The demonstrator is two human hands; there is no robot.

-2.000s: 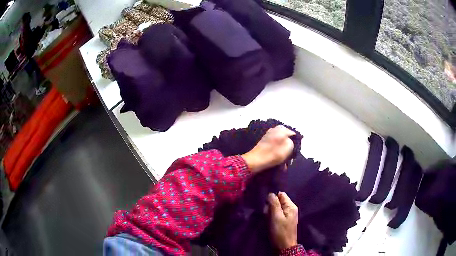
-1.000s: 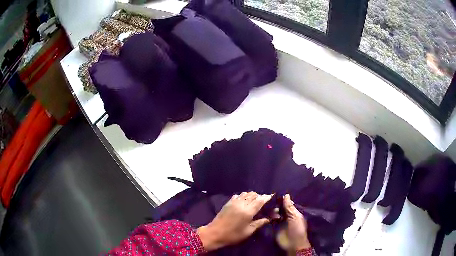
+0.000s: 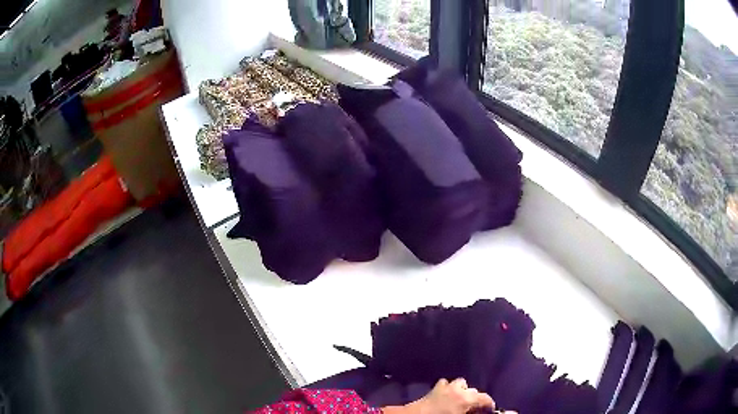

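Dark purple cut pieces with ragged edges (image 3: 453, 344) lie fanned out on the white table (image 3: 324, 323) at the bottom centre. A narrow dark strip end sticks out at their left. My left hand (image 3: 455, 398), in a red dotted sleeve, is at the bottom edge over the pieces. Its fingers are curled, but its fingertips are cut off by the edge, so its hold cannot be told. My right hand cannot be made out.
Large dark fabric bundles (image 3: 429, 174) and speckled rolls (image 3: 259, 89) lie further back on the table. Curved dark strip stacks (image 3: 643, 368) lie near the wall at right. Windows run along the right. A box (image 3: 133, 121) and orange-red bundles (image 3: 65, 226) stand at far left.
The view has tilted up, so the pieces and hands sit lower. My left hand moved from the fan's far edge back towards me. My right hand has dropped out of view.
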